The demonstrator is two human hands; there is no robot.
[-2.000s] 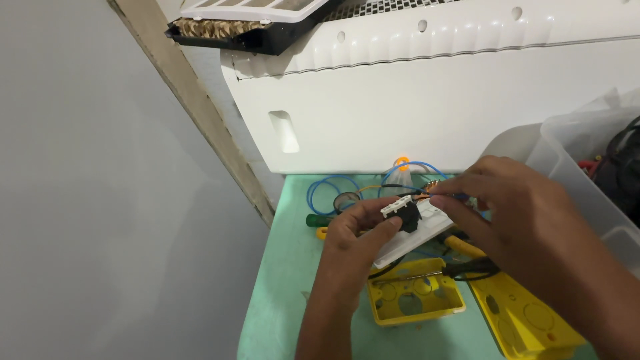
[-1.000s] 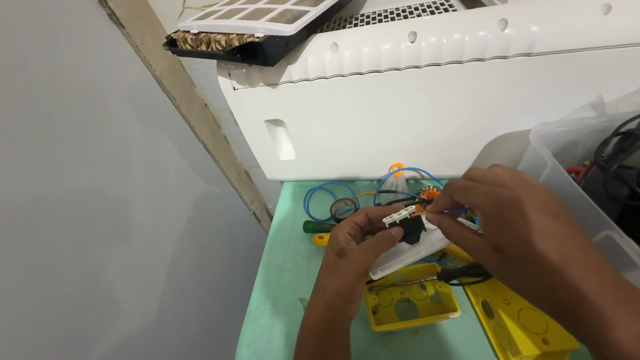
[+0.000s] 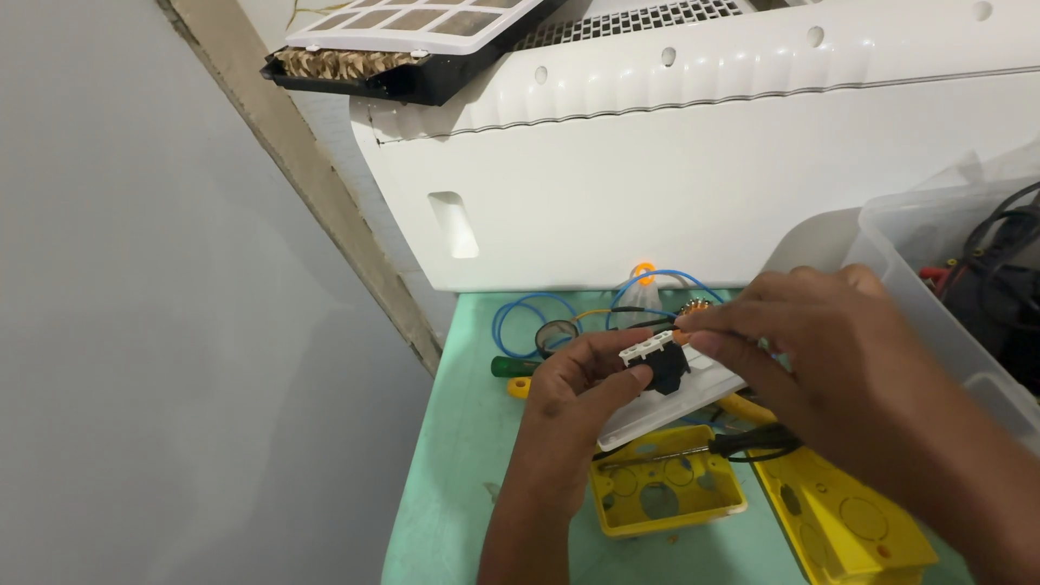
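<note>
My left hand [image 3: 581,390] grips a small black electrical module with a white terminal strip [image 3: 666,366] between thumb and fingers. Close to its right end, my right hand [image 3: 780,341] pinches a thin wire; the fingertips partly hide it. Under both hands lies a white plastic plate [image 3: 658,418], tilted. Blue wire [image 3: 520,305] loops behind the hands, joined by a short yellow and black lead. A copper-coloured coiled part [image 3: 696,307] shows just behind my right fingertips. A screwdriver with a black handle [image 3: 743,441] rests across a yellow electrical box [image 3: 670,520].
A larger yellow box [image 3: 853,512] lies at the right on the green tabletop [image 3: 439,487]. A clear plastic bin [image 3: 918,284] with black cables stands beyond it. A white appliance housing [image 3: 650,187] lines the back. A green handle [image 3: 512,367] lies left of my left hand.
My left hand keeps its hold on the black module. The right fingers stay close to the module's right end, with only small shifts. The view has moved slightly.
</note>
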